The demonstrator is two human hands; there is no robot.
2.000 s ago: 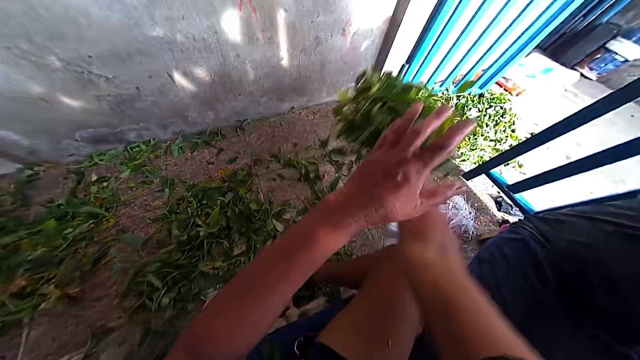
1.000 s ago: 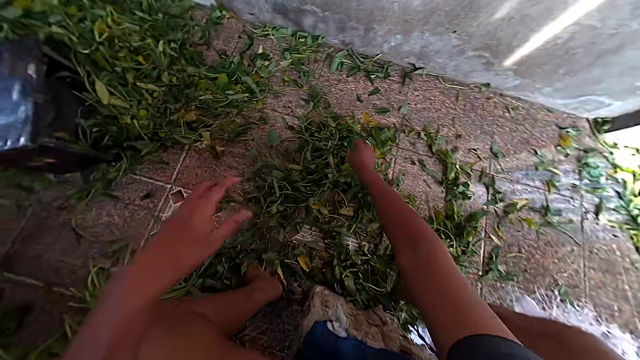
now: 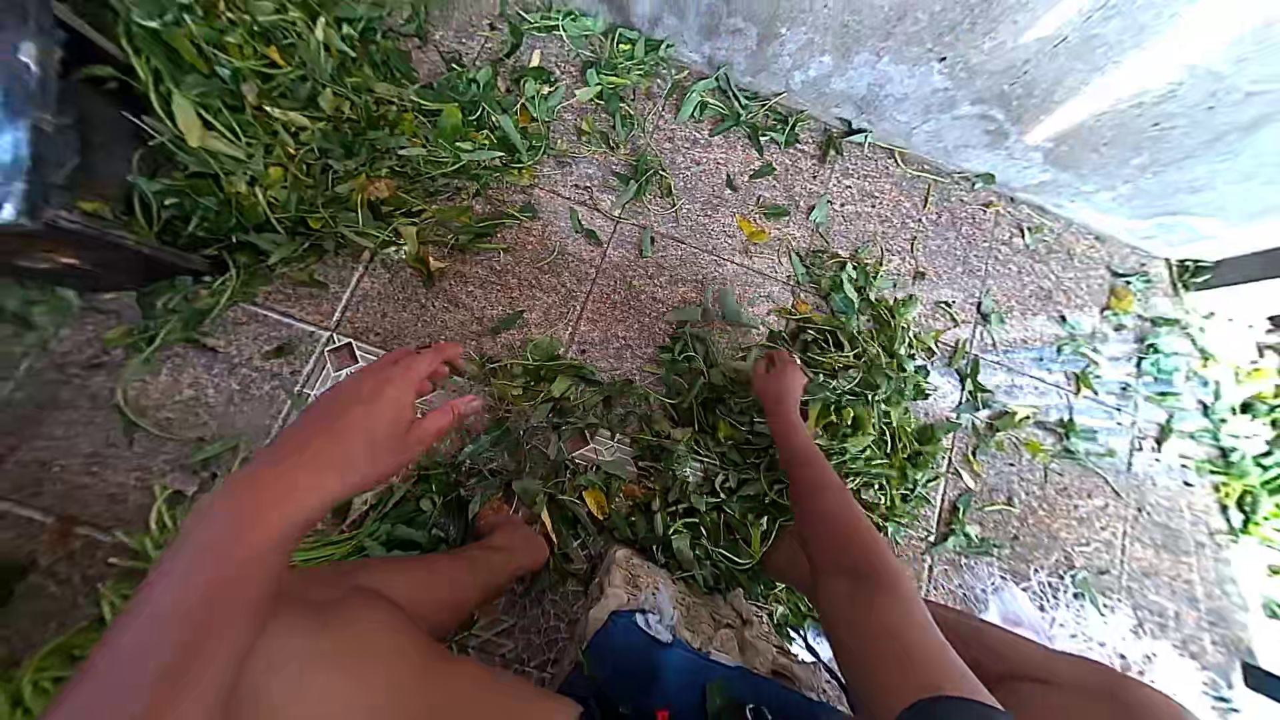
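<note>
My left hand (image 3: pixel 385 410) hovers over the tiled floor at left of centre, its fingers apart and nothing in it. Lower right of centre, my right hand (image 3: pixel 779 382) reaches down into a heap of leafy green stems (image 3: pixel 860 400), its fingers curled in among the leaves; whether they hold any stems cannot be told. The heap spreads between my bare feet and to the right, with a few yellow leaves in it. Below my left hand lie more green stems (image 3: pixel 390 530) beside my left foot.
A large pile of leafy stems (image 3: pixel 330 130) covers the upper left floor, next to a dark object (image 3: pixel 100 240). A grey wall (image 3: pixel 900 90) runs along the upper right. White stringy material (image 3: pixel 1090 630) lies lower right. More leaves (image 3: pixel 1250 440) lie at the right edge.
The view has swung from the gate and wall down to the floor. The heap has spread or shifted rightward with my right hand, and bare tiles show above it.
</note>
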